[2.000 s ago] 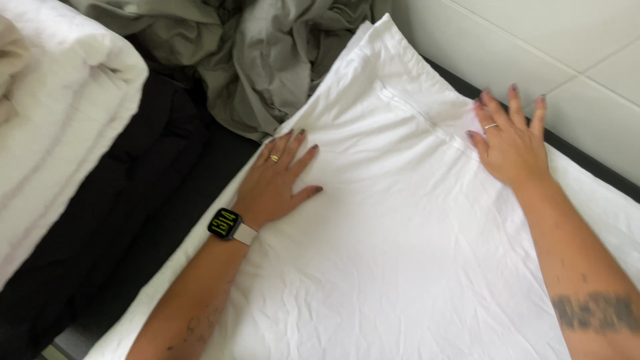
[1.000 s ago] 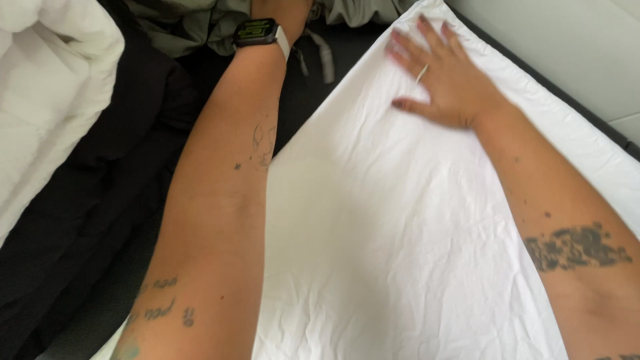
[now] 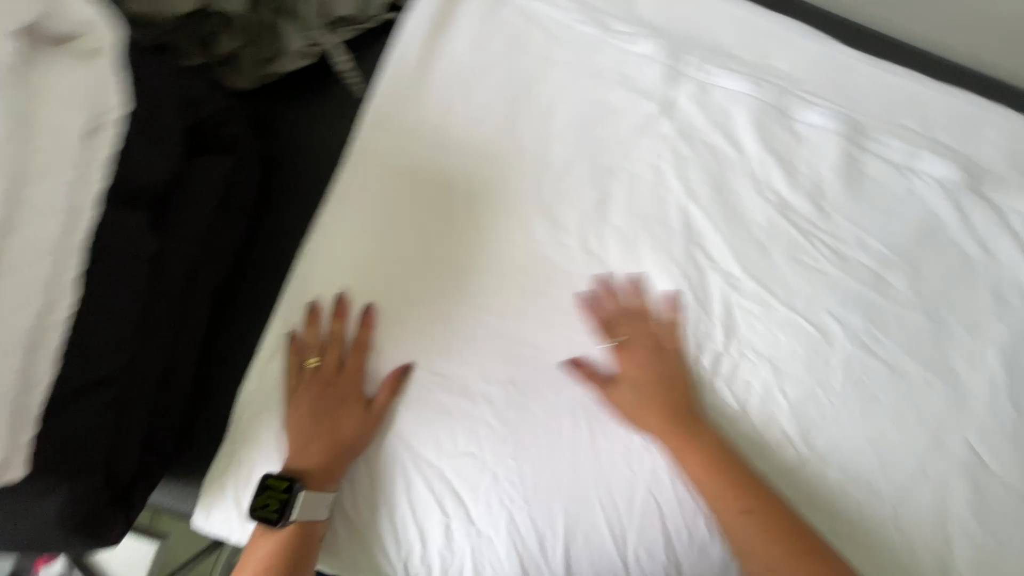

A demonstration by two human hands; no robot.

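Observation:
A white cloth (image 3: 512, 200) lies spread out, smooth at its upper left and wrinkled at the right and near the bottom. My left hand (image 3: 332, 384), with a ring and a smartwatch (image 3: 274, 500) at the wrist, rests flat near the cloth's left edge, fingers apart. To its right, my right hand (image 3: 640, 348) is over the middle of the cloth, fingers spread and blurred; whether it touches the cloth I cannot tell. Neither hand grips anything.
Black fabric (image 3: 176, 240) lies along the left side, beside a white textile (image 3: 56, 216) at the far left. Crumpled grey-green cloth (image 3: 248, 40) sits at the top left. A dark edge (image 3: 896, 52) runs along the wall (image 3: 968, 32) at the upper right.
Both hands have drawn back from the cloth's far end toward me. My left hand, mostly out of view a second ago, is on the cloth again. The view has shifted.

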